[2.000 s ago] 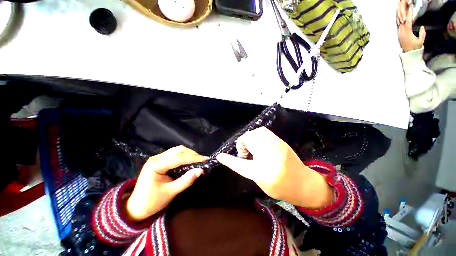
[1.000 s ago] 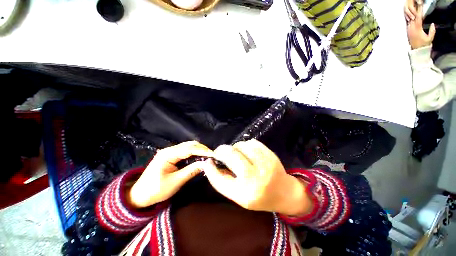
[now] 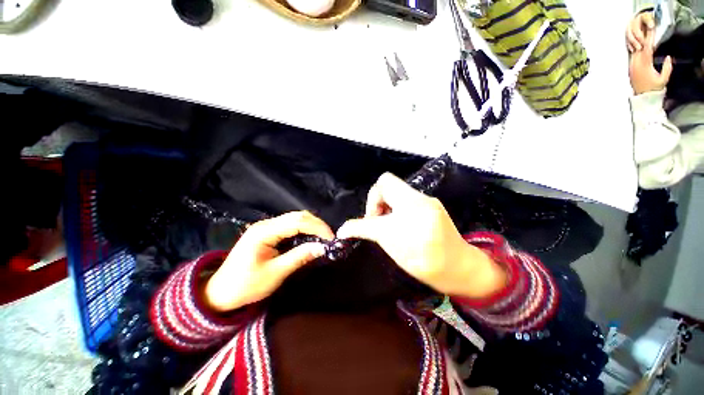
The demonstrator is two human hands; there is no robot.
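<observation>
A glossy black beaded strap (image 3: 431, 171) runs from the table edge down to my hands over the lap. My left hand (image 3: 266, 254) pinches its near part between thumb and fingers. My right hand (image 3: 417, 238) lies over the strap, its thumb and index fingertips together at the strap just right of my left fingertips. Whether a needle or thread is between the right fingertips is too small to tell. A white tape (image 3: 529, 55) runs across the striped pouch (image 3: 545, 65) and over black-handled scissors (image 3: 480, 91). Dull black cloth (image 3: 255, 181) lies beneath.
Small snips (image 3: 396, 69), a black round cap (image 3: 193, 9), a tan basket (image 3: 340, 13) with a pale ball (image 3: 310, 5), and a black phone (image 3: 409, 8) are on the white table (image 3: 309, 85). A blue crate (image 3: 104, 285) stands at left. Another person's hand (image 3: 647, 68) is at right.
My right hand moved in to my left fingertips, then lifted slightly up and right, its fingertips still near the strap. My left hand keeps its pinch. The table view has shifted up and right.
</observation>
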